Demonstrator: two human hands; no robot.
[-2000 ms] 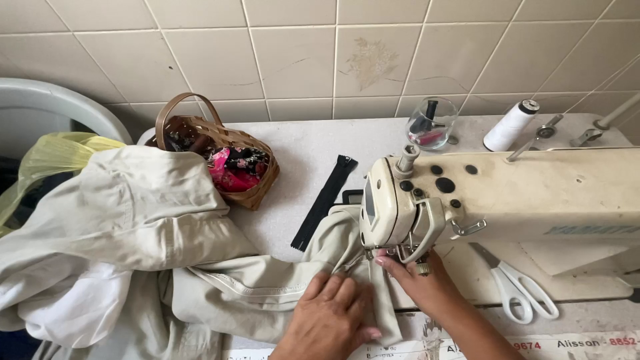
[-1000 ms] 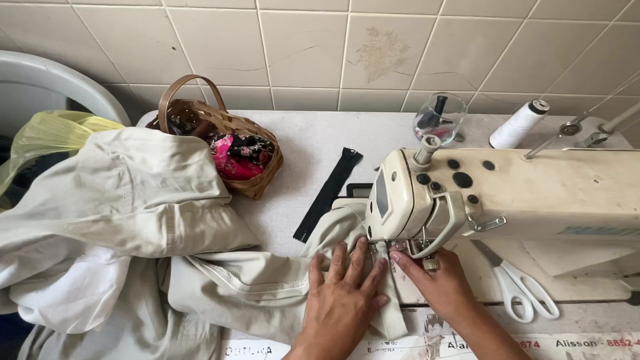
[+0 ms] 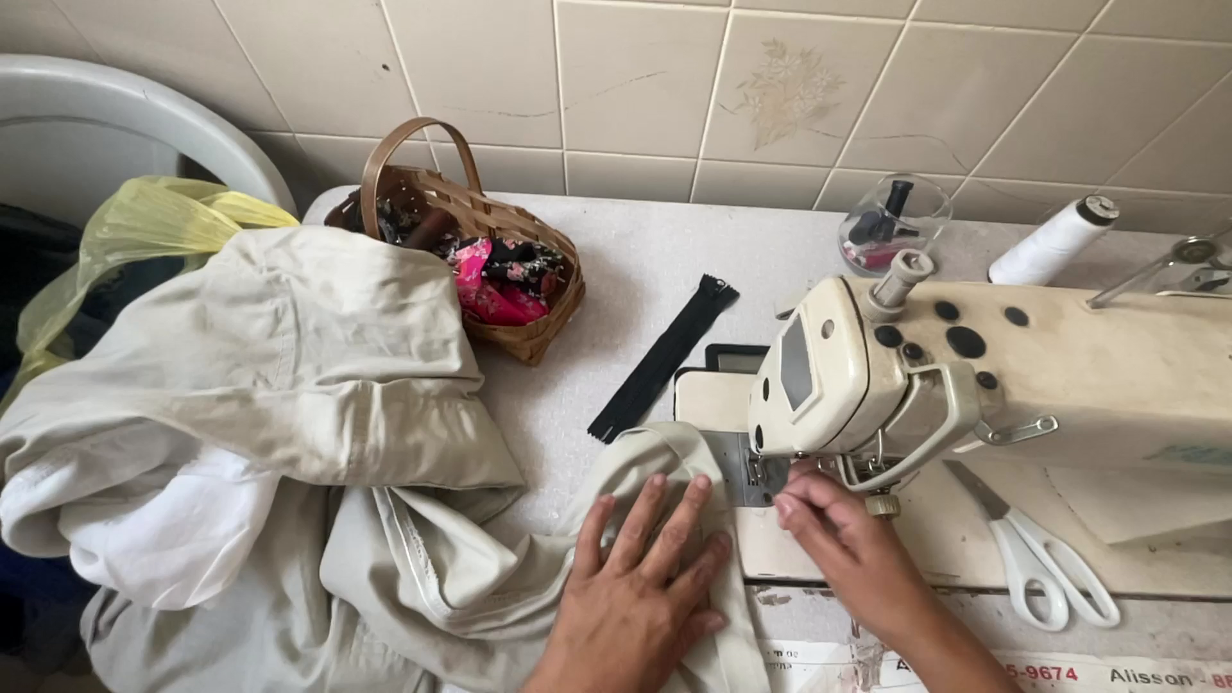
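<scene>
A sewing machine (image 3: 1039, 346) stands at the right, its presser foot (image 3: 757, 472) over the metal needle plate. My left hand (image 3: 640, 568) lies with spread fingers on light beige cloth (image 3: 452, 568), just left of the needle plate; the cloth lies off the plate. Right of the presser foot is my right hand (image 3: 833, 525), thumb and forefinger nearly together below the machine head; whether they pinch a thread cannot be seen. The cloth runs left into a large beige heap (image 3: 337, 366) with a white fabric part (image 3: 173, 529). A black zipper (image 3: 664, 361) lies behind my left hand.
White-handled scissors (image 3: 1044, 568) lie right of my right hand. Behind the machine stand a glass (image 3: 895, 231) with small items and a white thread cone (image 3: 1054, 241). A wicker basket (image 3: 544, 332) holds floral cloth. At the far left are a grey tub (image 3: 144, 106) and a yellow bag (image 3: 144, 226).
The cloth has come out from under the presser foot to the left, with my left hand on it. My right hand's fingers have drawn together beside the foot.
</scene>
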